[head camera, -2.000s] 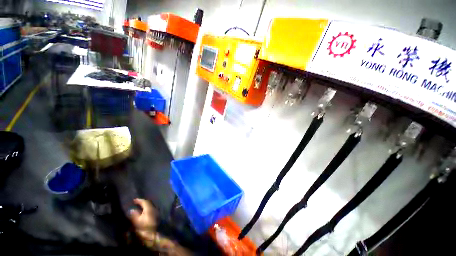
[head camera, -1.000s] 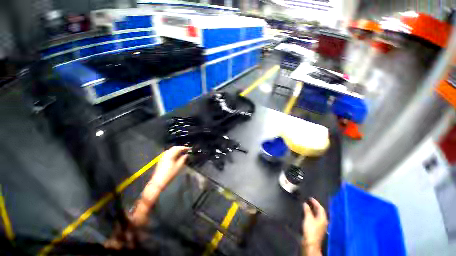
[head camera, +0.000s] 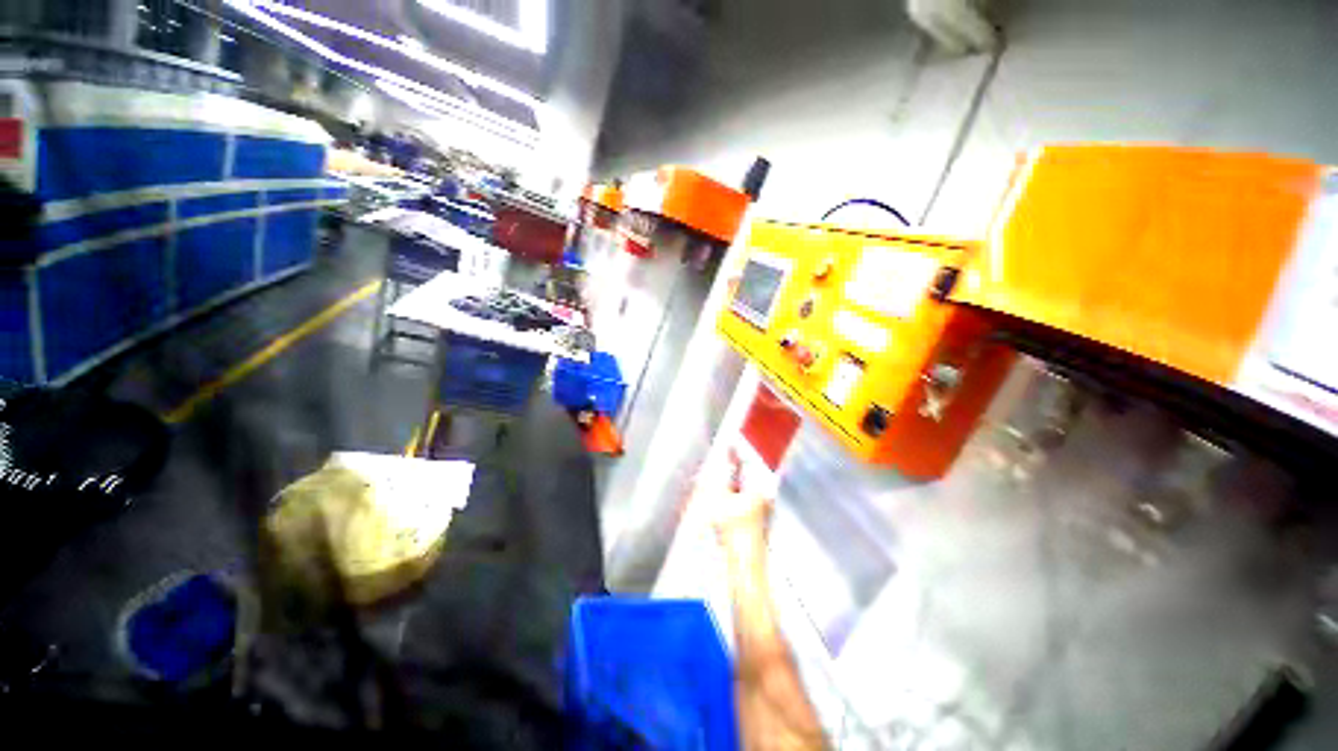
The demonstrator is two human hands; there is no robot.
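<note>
The orange machine's control panel point(head camera: 844, 330), with a grey screen and buttons, is right of centre. My right hand point(head camera: 743, 503) is raised below and left of it, apart from it, with the forearm coming up from the bottom edge. The hand is blurred, and whether it holds anything cannot be told. My left hand is not in view. A dark vertical blur crosses the yellow tub or block point(head camera: 360, 536), which has a white sheet on top. The blue-filled bowl point(head camera: 184, 627) is at lower left.
A blue bin point(head camera: 650, 675) stands below my right hand. A glossy black strap pile point(head camera: 74, 448) is at the left edge. The orange housing point(head camera: 1145, 257) runs along the right, with blurred clips point(head camera: 1123, 506) beneath. Behind are a blue-and-white machine point(head camera: 162, 220) and a white-topped table point(head camera: 462, 305).
The view has swung right from the table to the orange machine. My right hand has risen from beside the small pot to in front of the machine. My left hand has left the view.
</note>
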